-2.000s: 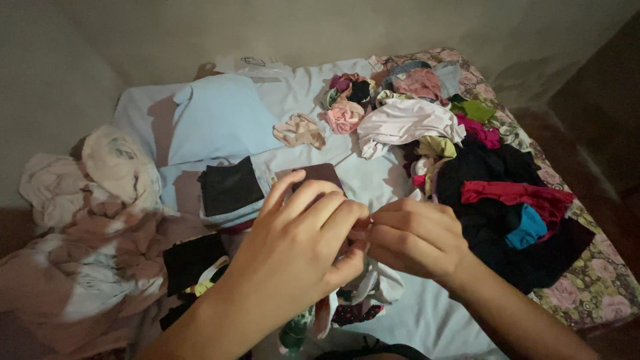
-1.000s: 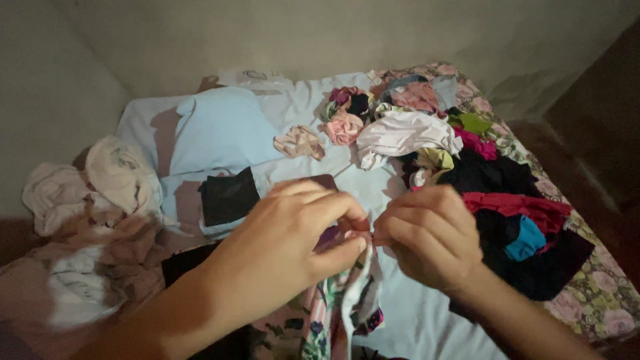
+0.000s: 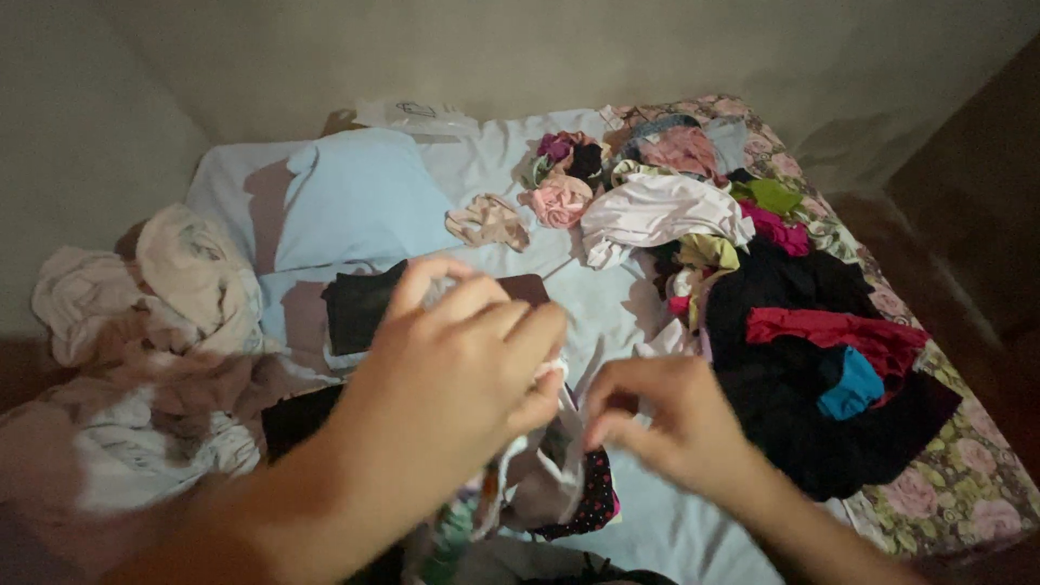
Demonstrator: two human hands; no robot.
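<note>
My left hand [image 3: 479,349] grips the white edge of a hanging garment [image 3: 540,479] that shows white, grey and green printed parts. Just right of it, my right hand [image 3: 658,406] is curled with thumb and fingertips beside the garment's edge; whether it touches the cloth cannot be told. A dark dotted cloth [image 3: 597,500] lies below, partly hidden by the garment. Folded black cloth [image 3: 357,309] and a brown piece [image 3: 524,288] lie beyond my left hand, which hides part of them.
A light blue pillow [image 3: 357,195] lies at the back left of the bed. Crumpled beige cloth [image 3: 195,284] is heaped on the left. Black clothes [image 3: 780,406], a red garment [image 3: 837,329], a blue piece [image 3: 853,382] and a white garment [image 3: 662,211] are piled on the right, over a floral mattress [image 3: 967,487].
My hands were together at the garment's edge in both earlier frames; now they are apart, the right one lower and to the right. The garment still hangs from my left hand.
</note>
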